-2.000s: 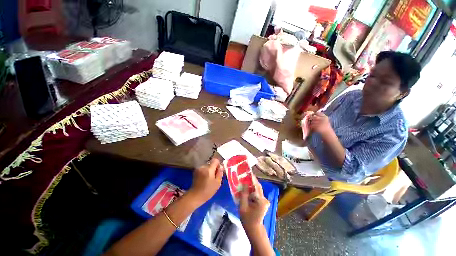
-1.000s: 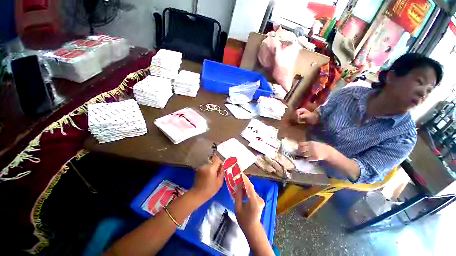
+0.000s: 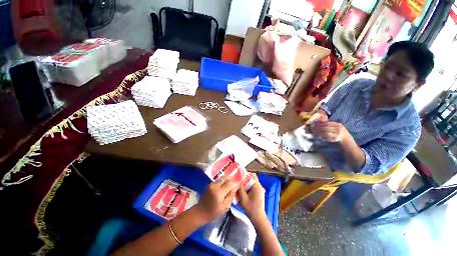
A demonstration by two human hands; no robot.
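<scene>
A red-and-white printed card (image 3: 228, 169) with a black diagonal mark across it is held in front of me, above the blue plastic tray (image 3: 273, 200). My left hand (image 3: 219, 198) grips its lower left part. My right hand (image 3: 250, 195) grips its lower right part. The card seems to be in a clear bag, but the film's edges are hard to see. In the tray, packed cards (image 3: 171, 199) lie at the left, and clear packing bags (image 3: 231, 231) with a dark mark lie at the right, partly hidden by my hands.
A white card (image 3: 235, 150) lies at the table's near edge (image 3: 165, 154). A stack of packed cards (image 3: 180, 123) lies mid-table, with white stacks (image 3: 116, 122) further left. A second blue bin (image 3: 225, 77) stands behind. A person (image 3: 368, 120) sits right, handling something whitish.
The loose clear bag at my left hand and the bare red card at my right have come together between both hands. The other person's hands have come together over a whitish item.
</scene>
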